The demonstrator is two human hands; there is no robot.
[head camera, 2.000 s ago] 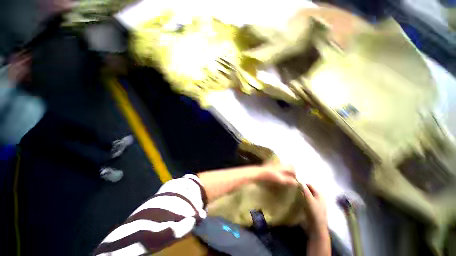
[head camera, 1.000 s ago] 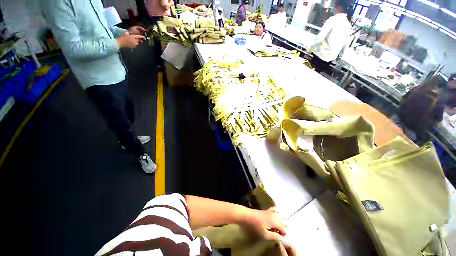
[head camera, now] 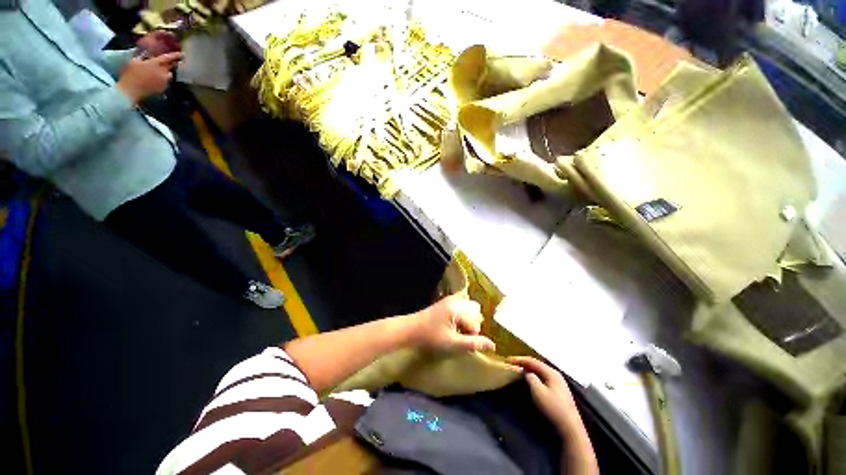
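Note:
A khaki bag body (head camera: 422, 371) is held at my waist against the table edge, its opening facing up with a yellower inside showing. My left hand (head camera: 455, 325) is closed on its rim, thumb side up. My right hand (head camera: 547, 385) pinches the same rim a little to the right, fingers partly hidden by the cloth. A white sheet (head camera: 552, 311) lies on the table edge just beyond the bag. The lower part of the bag is hidden by my arm and the grey apron (head camera: 436, 436).
A hammer (head camera: 657, 408) lies right of my right hand. Stacked bag panels (head camera: 696, 186) with a black label and curled bag pieces (head camera: 547, 102) lie beyond. A heap of yellow straps (head camera: 371, 93) is at the table's far left. A person (head camera: 83, 121) stands left, across the floor.
The view has tilted down, so the bag and both hands show more fully. My right hand is now visible on the rim. My left hand has its thumb side raised at the opening.

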